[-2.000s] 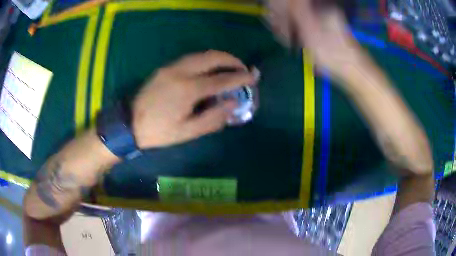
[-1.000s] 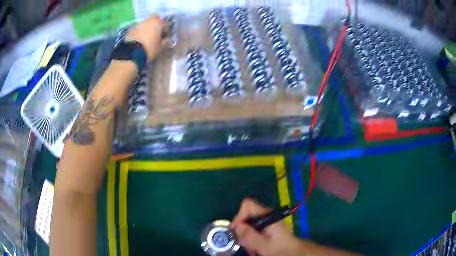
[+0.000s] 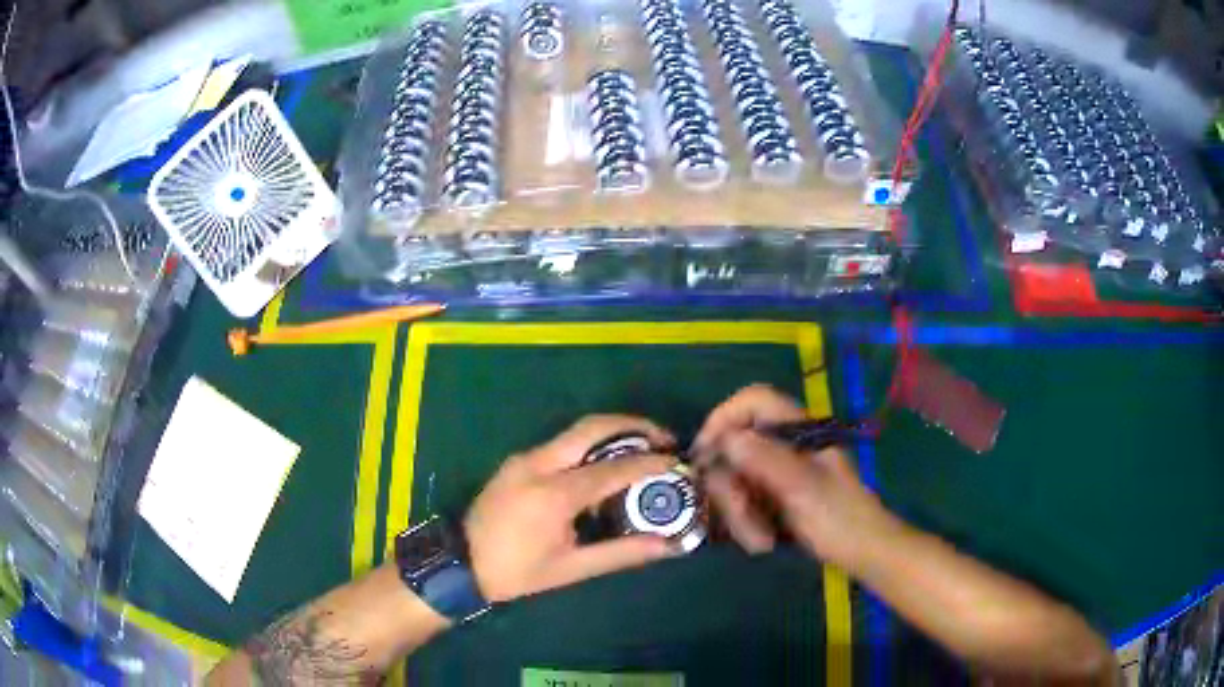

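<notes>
A small round silver speaker driver (image 3: 662, 503) with white and dark rings on its face is held in my left hand (image 3: 544, 503), between fingers and thumb. A second round piece (image 3: 620, 448) shows partly behind it under my left fingers. My right hand (image 3: 779, 470) holds a black test pen (image 3: 819, 432) just right of the driver. The pen tip is hidden by my fingers, so I cannot tell whether it touches the driver. A red lead (image 3: 902, 336) hangs to the pen.
A clear blister tray (image 3: 537, 212) of shiny units lies behind, with another tray (image 3: 1074, 148) at the far right. A white fan (image 3: 242, 201), an orange stick (image 3: 336, 326) and a paper sheet (image 3: 218, 477) are at left. A dark red card (image 3: 956, 407) lies at right.
My left hand has come back from the tray to the yellow rectangle and holds round pieces. My right hand still holds the pen. The view has tilted down.
</notes>
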